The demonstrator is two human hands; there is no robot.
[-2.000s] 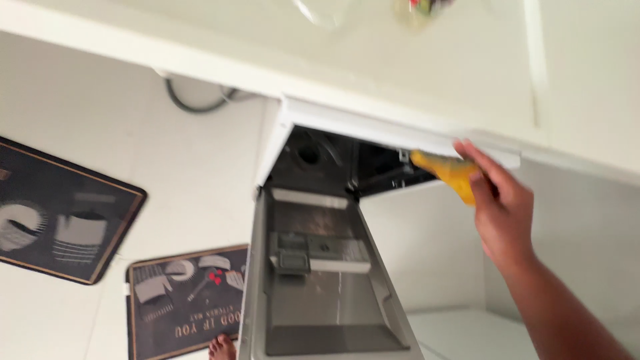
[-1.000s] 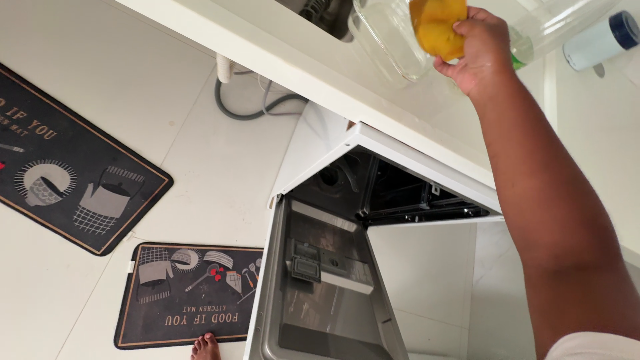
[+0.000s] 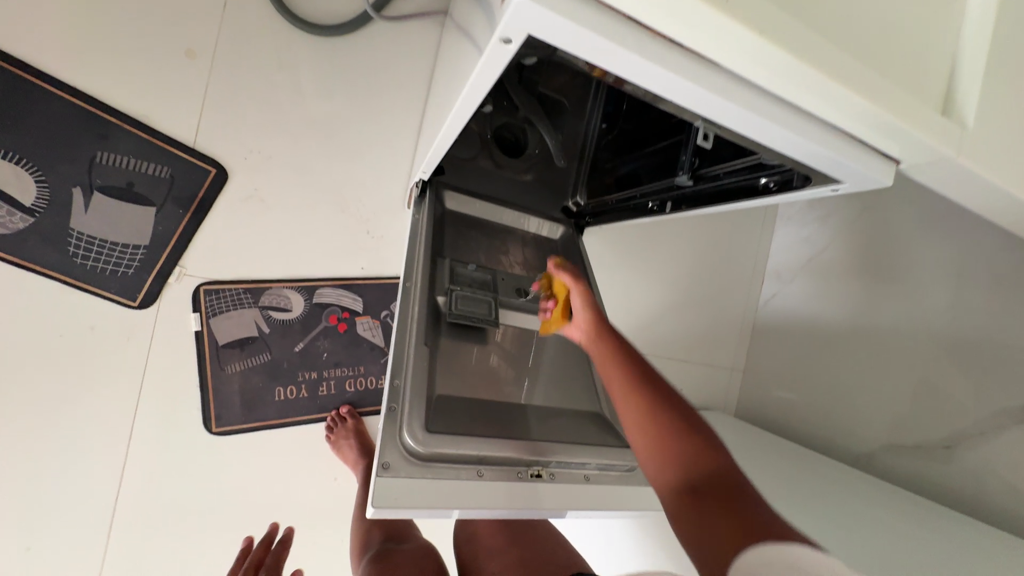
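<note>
My right hand is closed around a yellow sponge or cloth, which is blurred, above the inner face of a dishwasher door. The door is folded down, its inside grey metal and bearing a detergent dispenser just left of the sponge. Behind it the dark dishwasher tub stands open, with rack rails along its side. At the bottom edge, my left hand shows only its fingers, spread and holding nothing, over the pale floor left of the door.
Two dark kitchen mats lie on the tiled floor at left. My bare foot touches the nearer mat's edge. A white countertop runs above the dishwasher at upper right. A grey hose curves across the floor at the top.
My right hand has come down from above the counter to the dishwasher door, still holding the yellow thing. Fingers of my left hand have come into view. The view has shifted down.
</note>
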